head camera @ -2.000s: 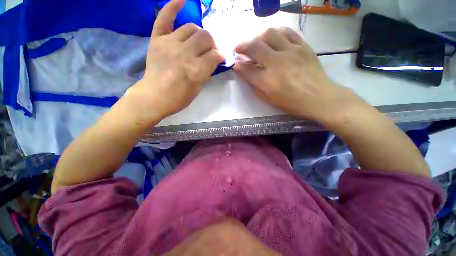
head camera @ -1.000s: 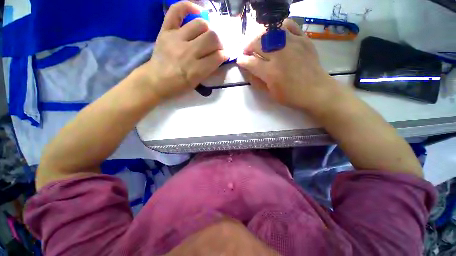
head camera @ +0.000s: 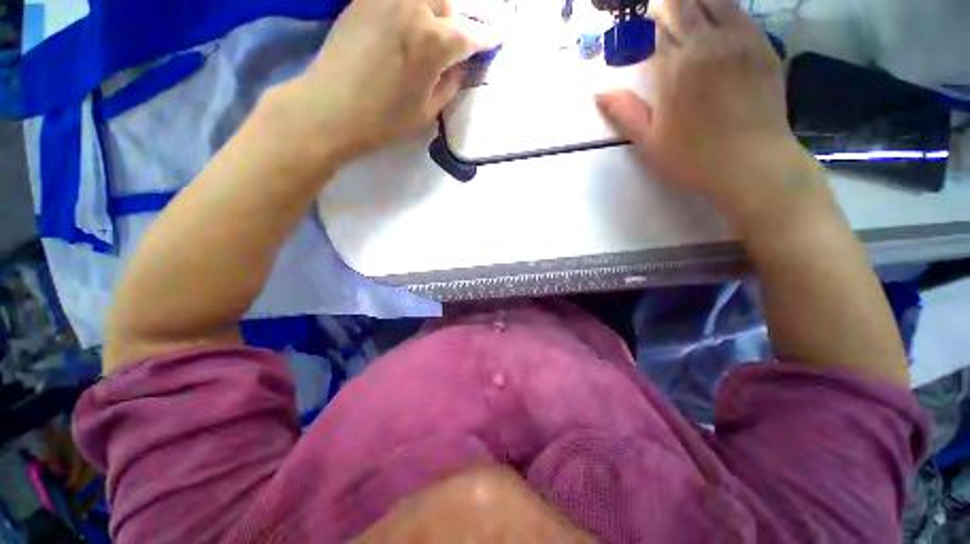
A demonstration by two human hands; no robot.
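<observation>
My left hand [head camera: 388, 69] is at the upper middle, fingertips closed on the edge of a blue fabric piece [head camera: 479, 70] left of the bright lamp glow. My right hand [head camera: 713, 101] is palm down right of the needle area, thumb apart from the fingers; nothing shows in its grip, and its upper fingers reach the top edge. The dark blue knob-like machine part [head camera: 630, 40] hangs between the hands. Glare hides the needle and presser foot.
The black phone [head camera: 867, 122] lies right of my right hand. Blue and pale fabric [head camera: 250, 74] spreads at left. The measuring tape [head camera: 532, 283] runs along the front edge of the white machine table [head camera: 532, 218]. More cloth [head camera: 691, 340] hangs below.
My right hand has moved right, away from the left hand, and its thumb has spread. It now covers most of the orange-handled tool. My left hand has shifted slightly up and still pinches the fabric.
</observation>
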